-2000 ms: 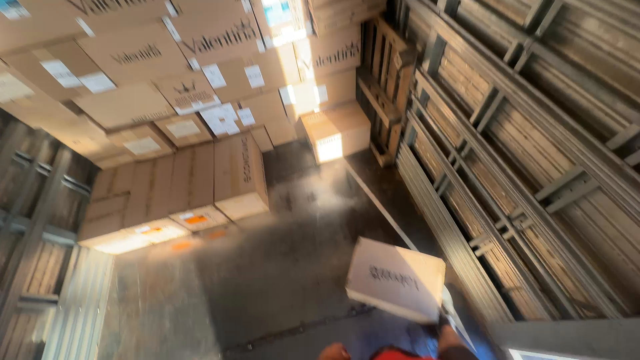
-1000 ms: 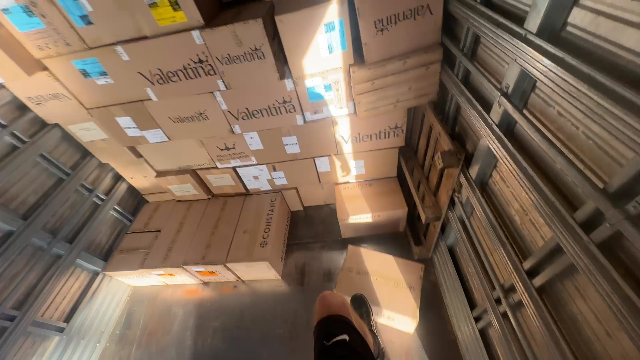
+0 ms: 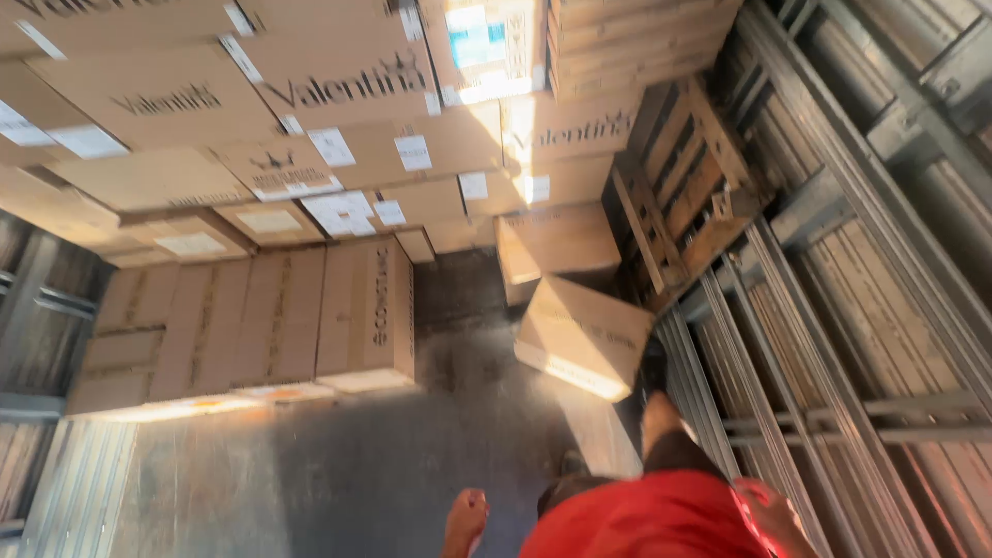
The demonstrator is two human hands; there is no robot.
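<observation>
My left hand [image 3: 468, 513] hangs over the floor at the bottom, left of my red shirt, its fingers curled with nothing seen in them. At the lower right, beside the shirt, my right hand [image 3: 767, 505] is blurred and touches no box. A cardboard box [image 3: 585, 333] rests at an angle on the floor, its right side against my shoe [image 3: 654, 364]. Just behind it stands another cardboard box [image 3: 556, 240], by the foot of the stacked cartons [image 3: 349, 77].
A row of long cartons [image 3: 283, 318] lies on the truck floor [image 3: 349, 465] at left. A wooden pallet [image 3: 682, 186] leans upright near the slatted right wall [image 3: 860, 256] with its metal rails. Stacked cartons fill the far end.
Two seconds ago the box was near my right hand, close to my body; now it is on the floor near the other box, and both hands are away from it.
</observation>
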